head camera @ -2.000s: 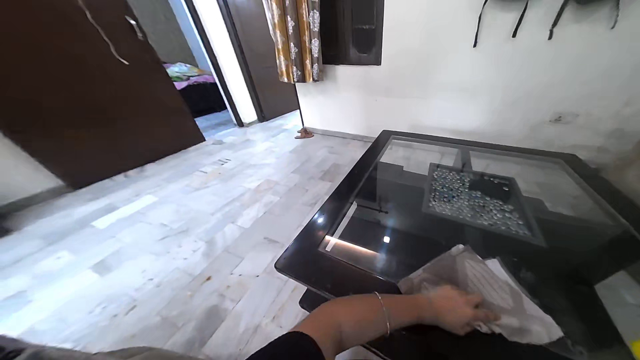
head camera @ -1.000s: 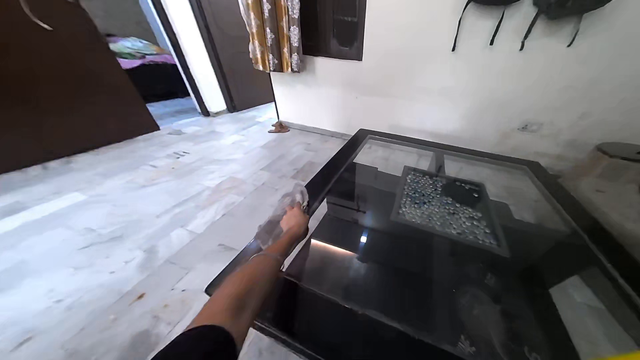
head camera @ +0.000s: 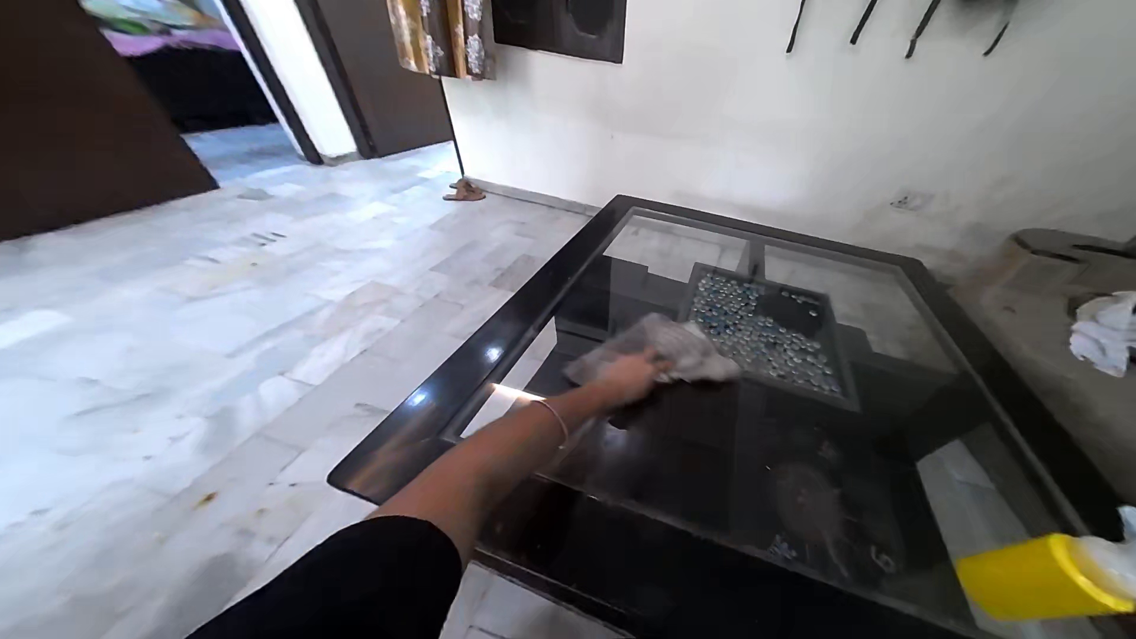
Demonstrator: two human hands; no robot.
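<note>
My left hand [head camera: 635, 377] presses a crumpled grey-white cloth [head camera: 688, 351] on the glass top of a black-framed table [head camera: 710, 479]. The cloth is blurred and lies beside a framed panel of small glass pebbles [head camera: 763, 342], seen at the glass. A thin bangle circles my left wrist, and a black sleeve covers the upper arm. At the lower right edge a yellow container [head camera: 1038, 577] with a pale end lies tilted on its side in the view; what supports it is hidden. My right hand is out of view.
Beyond the table stand a pale wall with a socket [head camera: 911, 201] and hanging black straps. Brown footwear [head camera: 464, 190] rests on the marble floor by the wall. At right is a brownish seat-like object [head camera: 1029, 266] with a white cloth [head camera: 1103, 333]. Doorways open at upper left.
My left hand and the cloth were at the near edge of the table, then at its left edge, and are now over the glass near the pebble panel. More of the yellow container shows.
</note>
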